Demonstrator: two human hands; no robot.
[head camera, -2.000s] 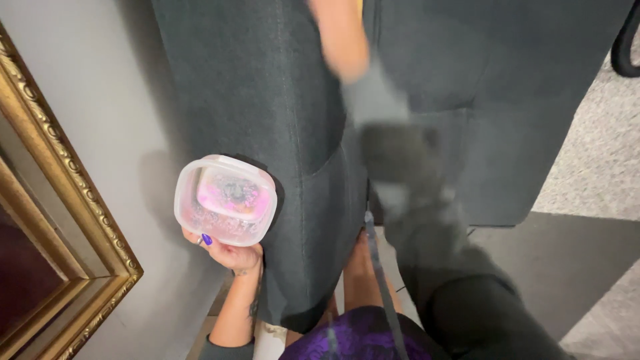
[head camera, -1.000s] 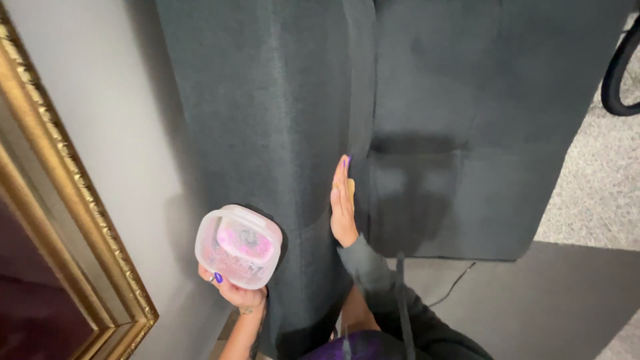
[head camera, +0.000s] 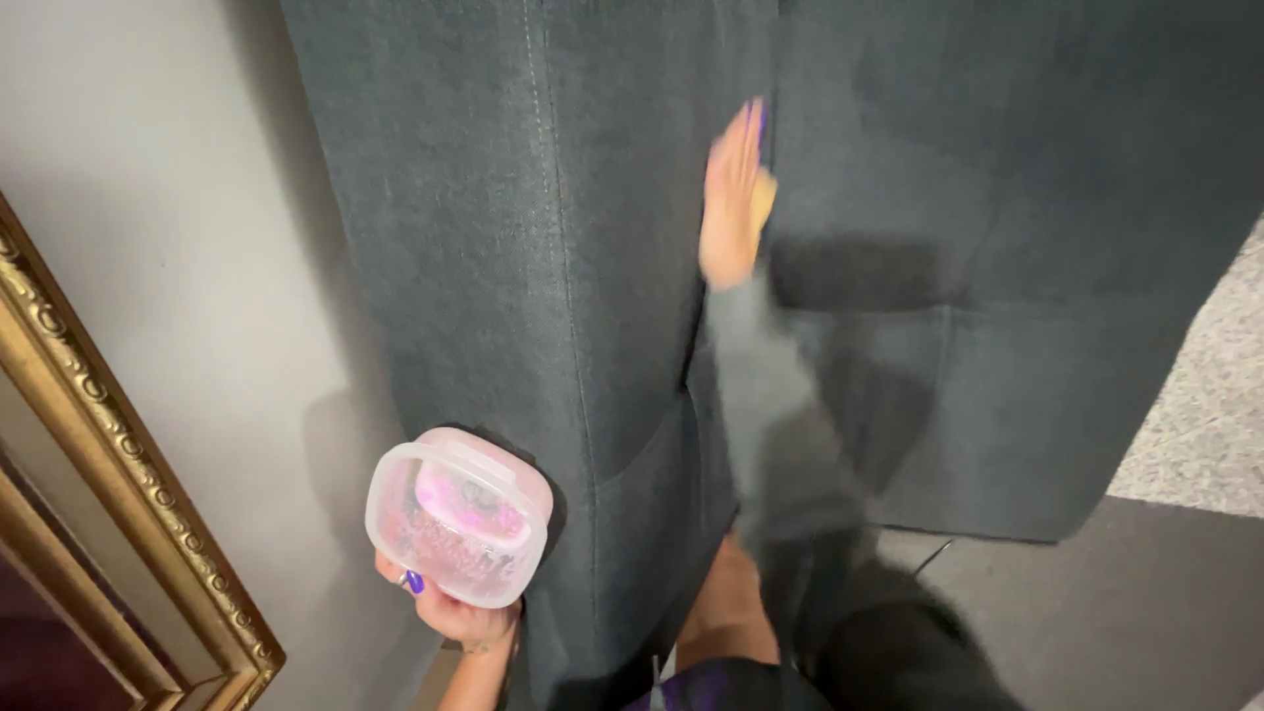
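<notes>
My left hand (head camera: 459, 612) grips a translucent plastic container (head camera: 459, 518) at the lower left, beside the sofa arm; something pink and bubbly liquid show inside it. Farther up, my right hand (head camera: 733, 197), blurred, has its fingers extended against the inner side of the dark grey fabric sofa arm (head camera: 474, 247). A yellow sponge-like piece (head camera: 762, 202) shows between its palm and the sofa. To the right of this hand lies the sofa seat (head camera: 1037, 178), with a dark patch or shadow on it.
A gilded ornate frame (head camera: 128, 444) stands at the left against a pale wall (head camera: 168, 128). A speckled light floor or rug (head camera: 1195, 395) lies at the right, with a grey flat surface (head camera: 1116, 602) below it. A thin dark cord runs near the seat's lower edge.
My right hand was higher up two seconds ago, then came down along the sofa arm, and stays at its inner side. The left hand still holds the container.
</notes>
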